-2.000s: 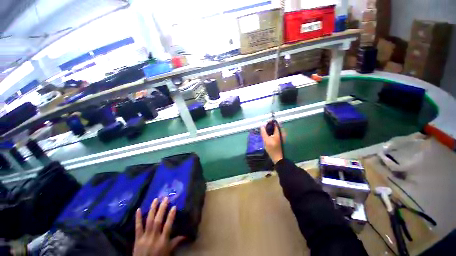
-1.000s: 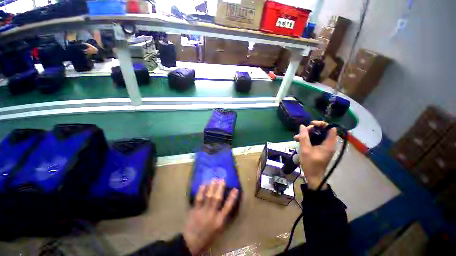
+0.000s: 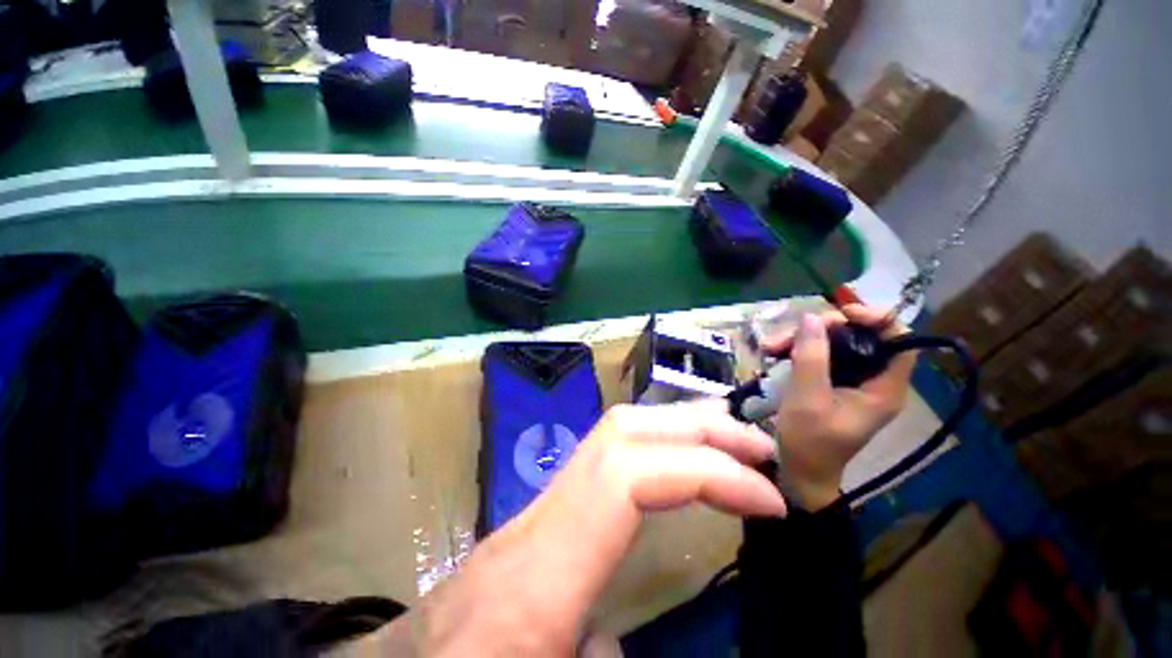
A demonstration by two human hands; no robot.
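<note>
A portable speaker (image 3: 521, 431) with a blue front lies face up on the bench before me, its lower part hidden by my left hand. My left hand (image 3: 617, 501) is over the speaker's right side, fingers bent towards the driver, with no held thing visible. My right hand (image 3: 835, 399) grips the black electric screwdriver (image 3: 859, 356), tilted with its front end pointing left and down. The tip is partly hidden by my left fingers. The screw box (image 3: 688, 363) stands right of the speaker, partly covered by my hands.
More blue-black speakers (image 3: 193, 418) stand at the left. The green conveyor (image 3: 373, 276) runs behind the bench with spaced speakers, one (image 3: 524, 257) just behind mine. A spring (image 3: 1003, 167) and a black cord (image 3: 958, 418) run from the driver. Cartons (image 3: 1015, 289) stand at the right.
My left hand has left the speaker's front and moved right towards the driver. The driver stays in my right hand, near the screw box. The view has turned further down and right.
</note>
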